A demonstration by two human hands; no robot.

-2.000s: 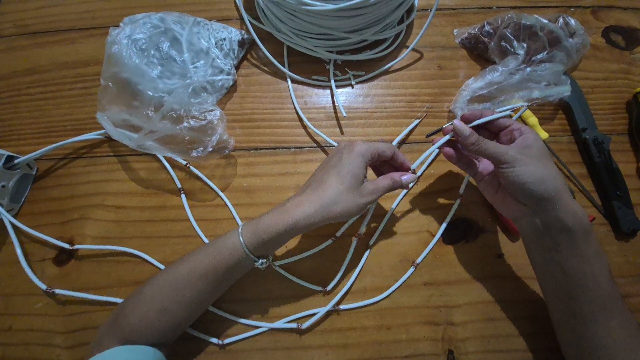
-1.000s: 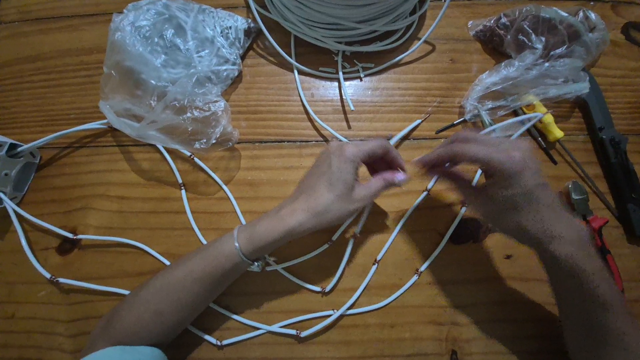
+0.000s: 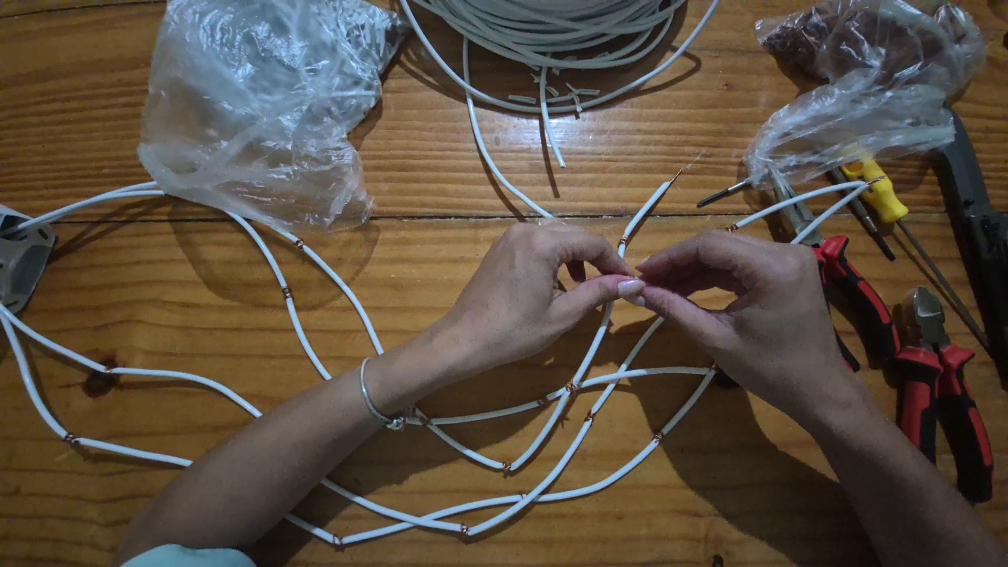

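My left hand (image 3: 543, 291) and my right hand (image 3: 732, 307) meet fingertip to fingertip above the white cables. Both thumbs and forefingers are pinched together; whatever may lie between them is too small or hidden to tell. Beneath and around them run white insulated cables (image 3: 449, 450) with short bare copper sections (image 3: 508, 468) at intervals. One cable end (image 3: 650, 206) with a bare copper tip points up between the hands. Two other cable strands (image 3: 827, 213) pass behind my right hand and meet at a copper end near the yellow screwdriver handle (image 3: 878, 189).
A cable coil (image 3: 567, 31) lies at the top, with clear plastic bags to its left (image 3: 260, 110) and right (image 3: 866, 94). Pliers (image 3: 858, 291), side cutters (image 3: 929, 354) and a black tool (image 3: 980, 228) lie right. A grey fitting (image 3: 24, 256) stands at the left edge.
My right hand has left the cable strands it held two seconds ago and moved left and down to my left hand's fingertips. The pliers and cutters now show more fully.
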